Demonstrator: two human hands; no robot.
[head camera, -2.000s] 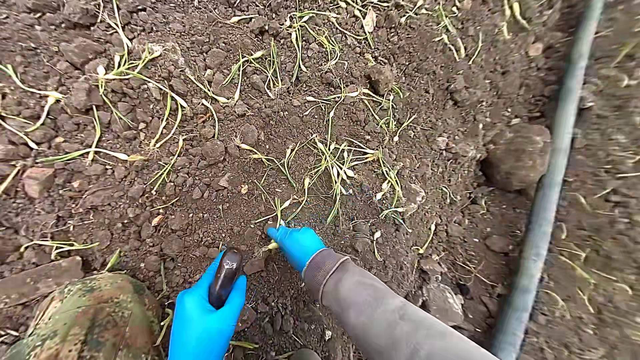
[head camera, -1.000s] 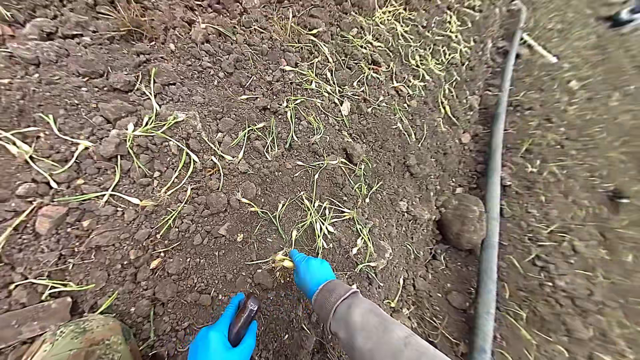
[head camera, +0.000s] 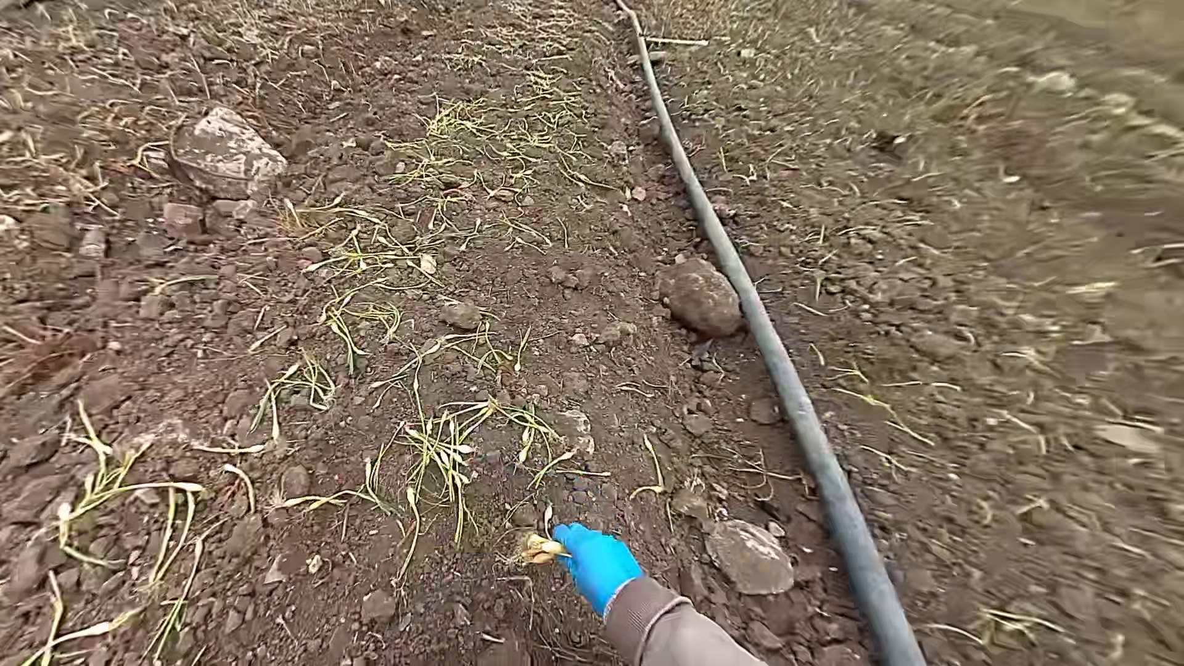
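Observation:
My right hand (head camera: 599, 566), in a blue glove with a grey-brown sleeve, is at the lower middle of the view, just above the soil. Its fingers are closed around a small bunch of pale bulbs (head camera: 541, 549) with roots, which point to the left. Uprooted green plants with small white bulbs (head camera: 442, 451) lie loosely on the soil just beyond and to the left of this hand. More such plants (head camera: 111, 486) lie at the lower left. My left hand is out of view.
A long grey hose or pipe (head camera: 803, 412) runs along the right of the soil bed. A round stone (head camera: 700, 298) sits against it, and a flatter stone (head camera: 749, 557) lies right of my hand. A large pale rock (head camera: 228, 154) is at the upper left. More pulled plants (head camera: 453, 139) lie farther ahead.
The view has tilted up and swung right. My left hand, which held a dark handle in both earlier frames, has gone out of view. The bulbs in my right hand show more clearly than two seconds ago.

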